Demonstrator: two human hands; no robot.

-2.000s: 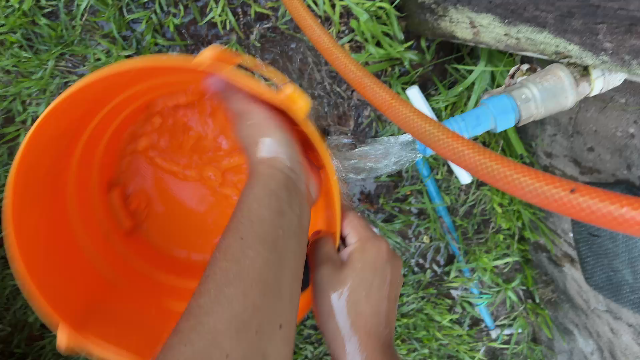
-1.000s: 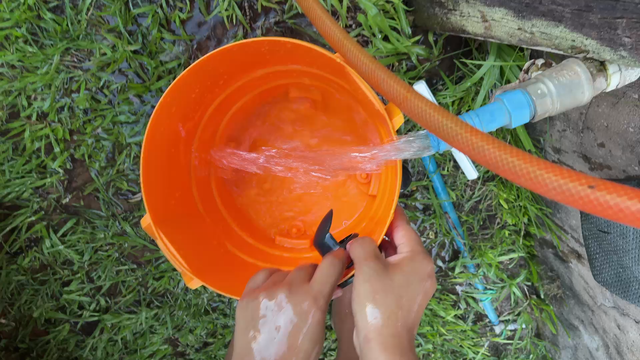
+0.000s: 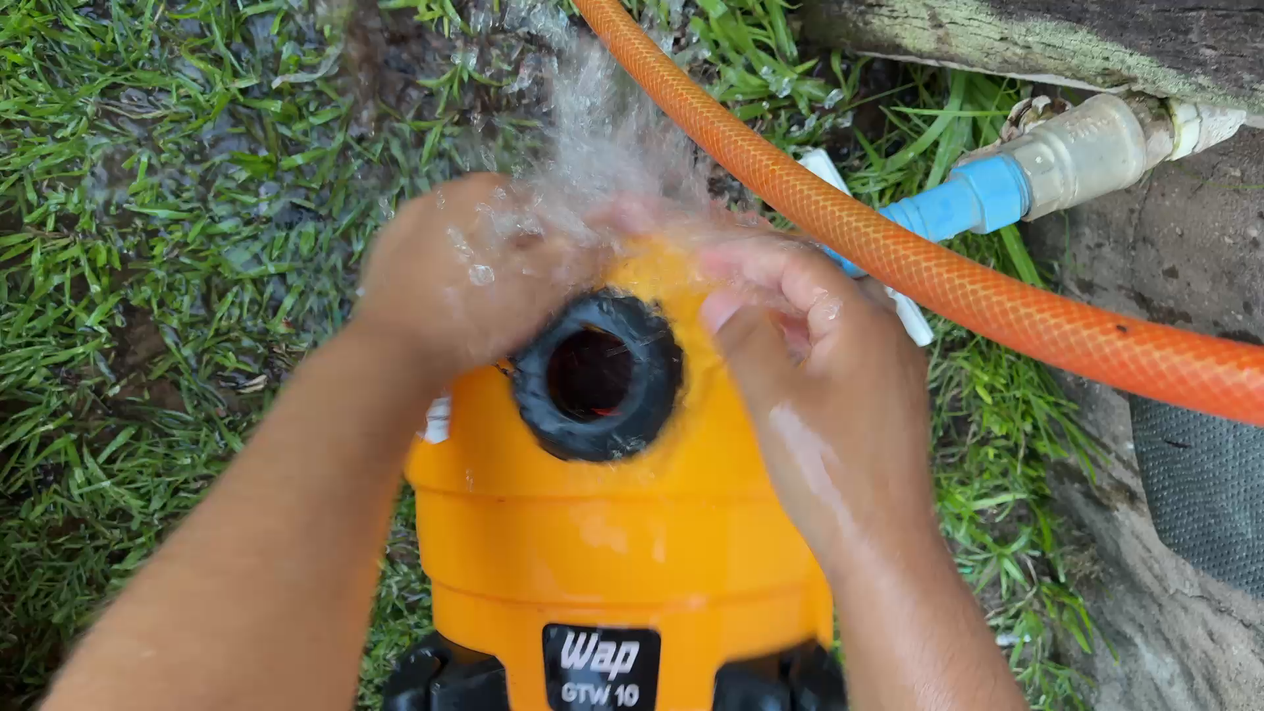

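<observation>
An orange-yellow plastic Wap GTW 10 vacuum cleaner tank (image 3: 622, 543) lies tilted, its outer side toward me. A black round hose port (image 3: 597, 375) with a dark opening sits in its wall. My left hand (image 3: 474, 267) is at the tank's upper edge, left of the port, its fingers blurred behind splashing water (image 3: 612, 138). My right hand (image 3: 829, 336) is right of the port under the stream, thumb and fingers curled; whether it grips the edge is unclear. Black caster mounts (image 3: 444, 676) show at the lower end. The tank's inside is hidden.
An orange braided hose (image 3: 948, 257) crosses above my right hand. Behind it, a blue pipe fitting (image 3: 973, 197) joins a translucent coupling (image 3: 1091, 158) near a weathered wooden beam (image 3: 1037, 39). Wet grass (image 3: 197, 247) lies around; a grey textured mat (image 3: 1205, 484) is at the right.
The tank has turned from its open mouth facing me to its outer wall and port facing me. Both hands have moved up to its far edge, and water now splashes there rather than into the tank.
</observation>
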